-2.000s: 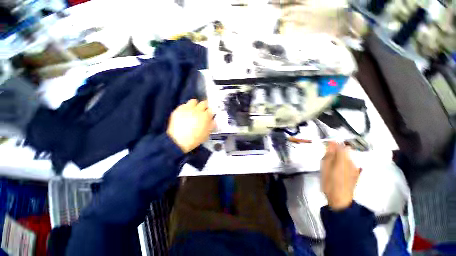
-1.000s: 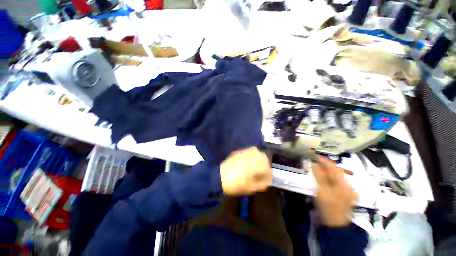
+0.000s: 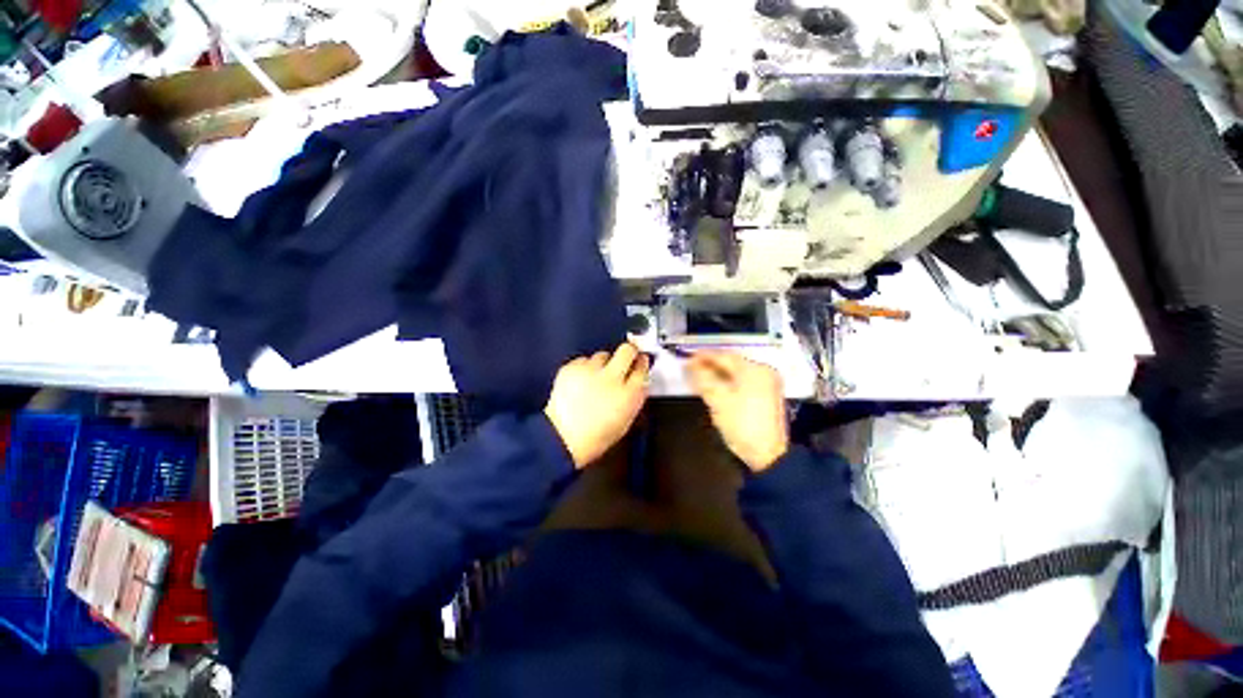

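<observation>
The navy garment (image 3: 518, 218) lies spread over the white table, left of the cream-white overlock machine (image 3: 886, 82), its lower end hanging at the table's front edge. My left hand (image 3: 597, 400) has its fingertips at the garment's lower right edge and seems to pinch it. My right hand (image 3: 740, 404) is close beside it, below the grey cover plate (image 3: 788, 316), fingers bent together. A small dark bit shows between the two hands; I cannot tell whether the right fingers hold it.
A grey-white motor end (image 3: 102, 198) stands at left. An orange stick (image 3: 872, 311) and a black strap (image 3: 1043, 252) lie right of the machine. Below are a white crate (image 3: 266, 457), blue crates (image 3: 116, 464) and a white sack (image 3: 1022, 491) with black webbing.
My right hand has moved left and my left hand slightly left and up, so they are now near each other at the table edge. The view has shifted, and the garment's lower part now hangs straighter.
</observation>
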